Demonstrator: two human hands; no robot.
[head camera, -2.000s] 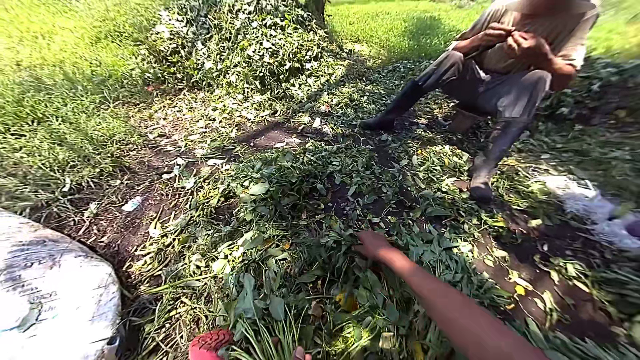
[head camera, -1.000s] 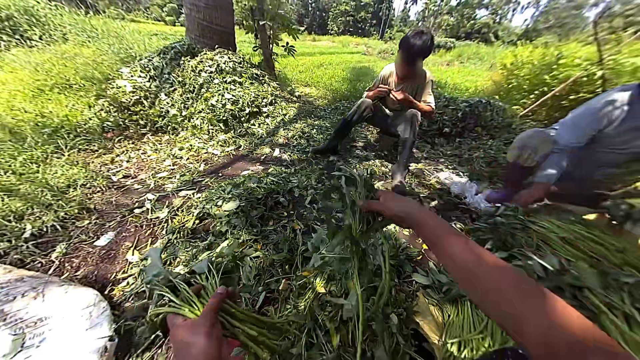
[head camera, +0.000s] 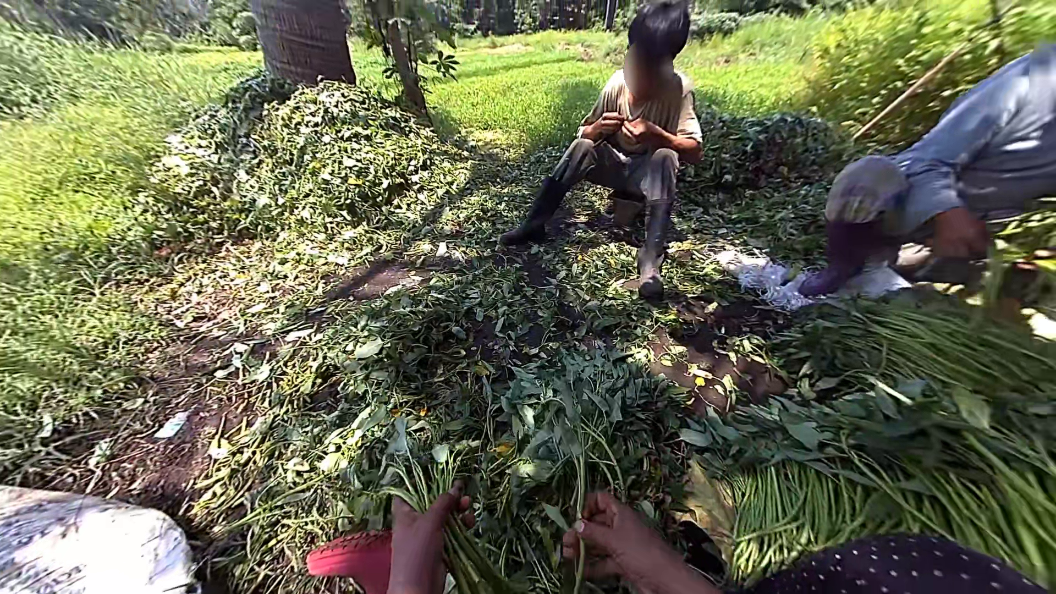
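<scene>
My left hand is closed around a bunch of long green leafy stems at the bottom centre, their leaves pointing up and away. Just to its right, my right hand pinches a green stem between thumb and fingers, the leafy top standing upright above the hand. Behind both hands lie loose cut leaves and stems on the ground. A large stack of trimmed green stems lies beside my right hand, on the right.
A person in dark boots sits ahead, hands together. Another person in a cap bends at the right, near white plastic strips. A white sack lies lower left, a pink boot by my left hand, a leaf heap near a trunk.
My right hand has drawn back from the leaves ahead and is now close to my left hand with a stem. The view has tilted up since the first frame.
</scene>
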